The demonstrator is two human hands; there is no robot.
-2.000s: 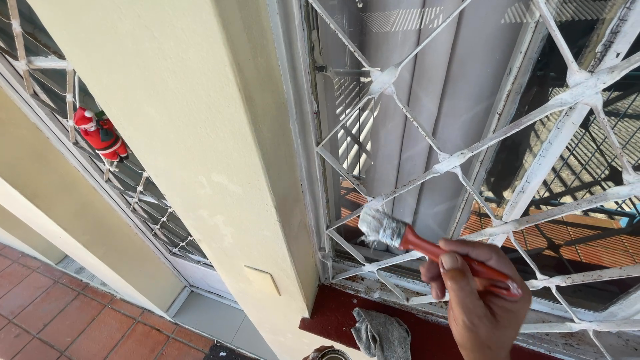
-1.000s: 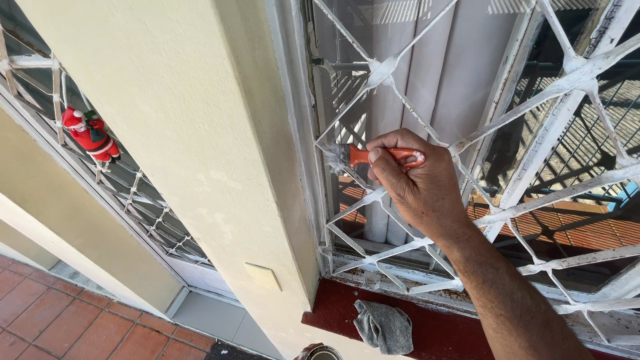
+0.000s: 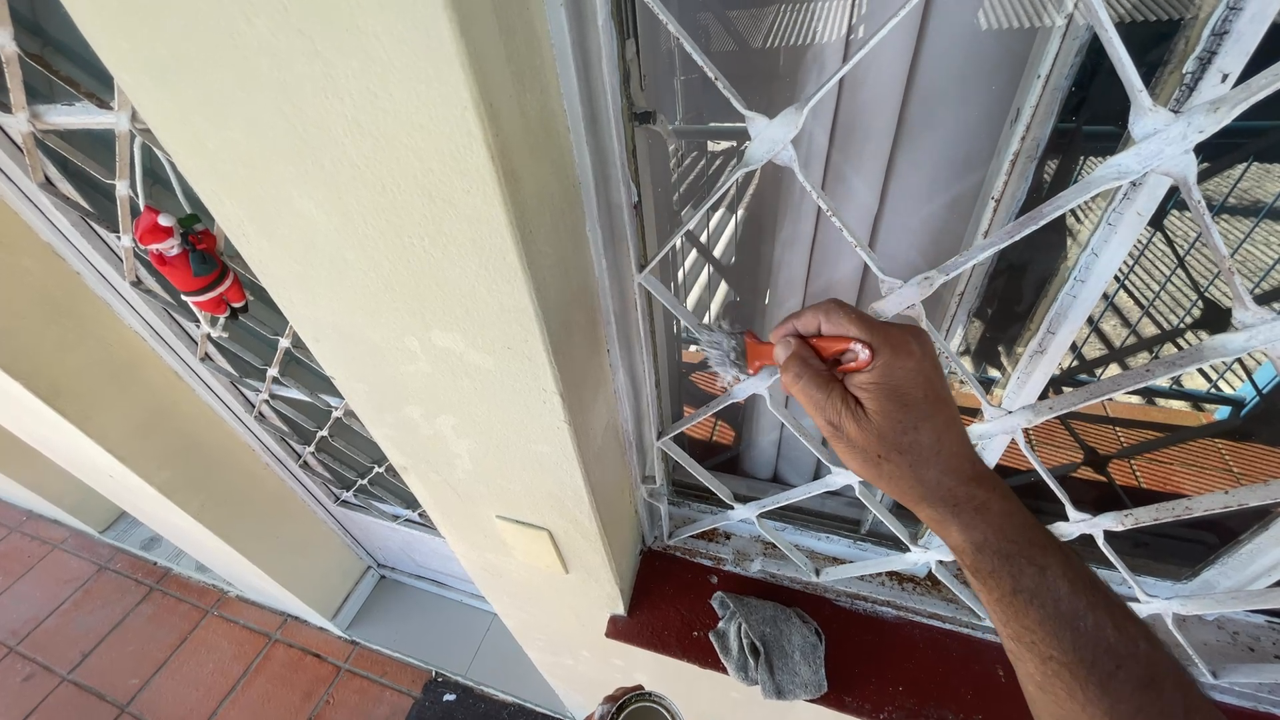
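Note:
My right hand [image 3: 865, 395] grips a paintbrush [image 3: 765, 353] by its red handle. The brush's paint-covered bristles lie at a thin bar of the white metal window grille [image 3: 775, 138], near the frame's left side. At the bottom edge, the fingers of my left hand [image 3: 612, 703] show at the side of a round open can [image 3: 645, 708]; most of both is cut off, and the can's contents are hard to make out. A crumpled grey cloth [image 3: 768, 645] lies on the dark red window sill [image 3: 900, 665] below the grille.
A cream wall pillar [image 3: 400, 220] stands left of the window, with a small square plate [image 3: 532, 543] on it. Behind the grille are glass and a pale curtain [image 3: 850, 180]. Farther left, a Santa figure [image 3: 190, 262] hangs on another grille above red floor tiles [image 3: 150, 640].
My right hand has moved up and left from the lower grille, then slightly down since one second ago, with the brush still in it. The fingers beside the can have come into view.

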